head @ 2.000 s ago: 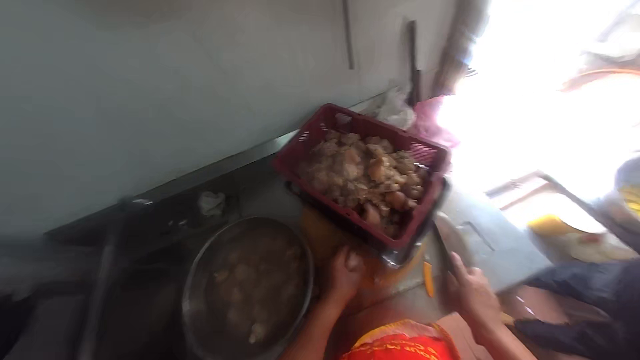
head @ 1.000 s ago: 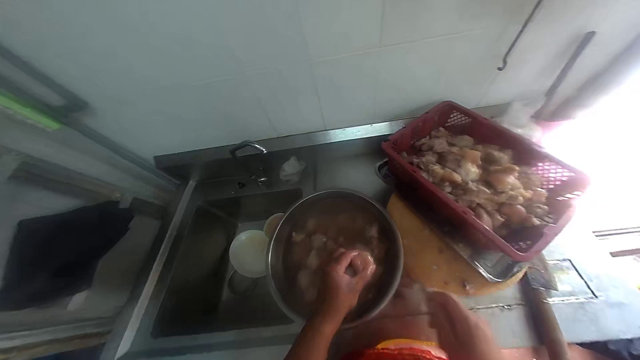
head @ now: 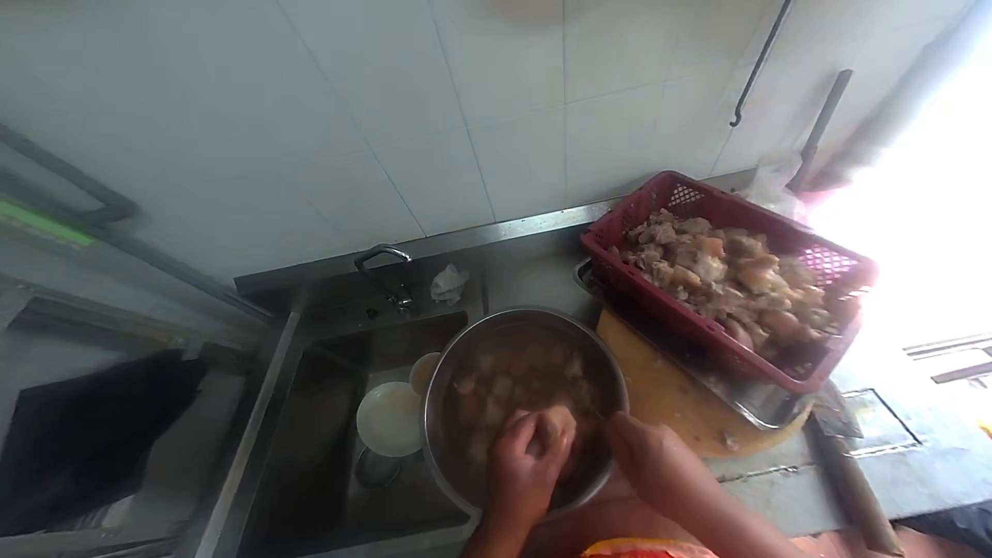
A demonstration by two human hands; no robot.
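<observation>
A round metal bowl (head: 463,465) of murky liquid with pieces of meat stands beside the sink, its left side over the basin. Curled over the liquid, my left hand (head: 535,442) holds a pale piece of meat. My right hand (head: 647,449) is at the bowl's right rim, blurred; whether it grips anything does not show. A dark red plastic basket (head: 690,325) heaped with meat pieces (head: 736,271) rests on a metal tray (head: 756,399), above a round yellowish chopping board (head: 682,415). A cleaver (head: 856,488) with a wooden handle lies right of the board.
The steel sink (head: 310,442) with a faucet (head: 384,256) is on the left, and a pale bowl (head: 390,418) sits in it. A crumpled white cloth or bag (head: 449,284) lies behind it. A tiled wall (head: 511,155) rises behind the counter; a hooked metal rod (head: 759,66) hangs there.
My left hand was beside the metal bowl two seconds ago and is now over it. My right hand has let go of the cleaver and come to the bowl's rim. The view has swung left.
</observation>
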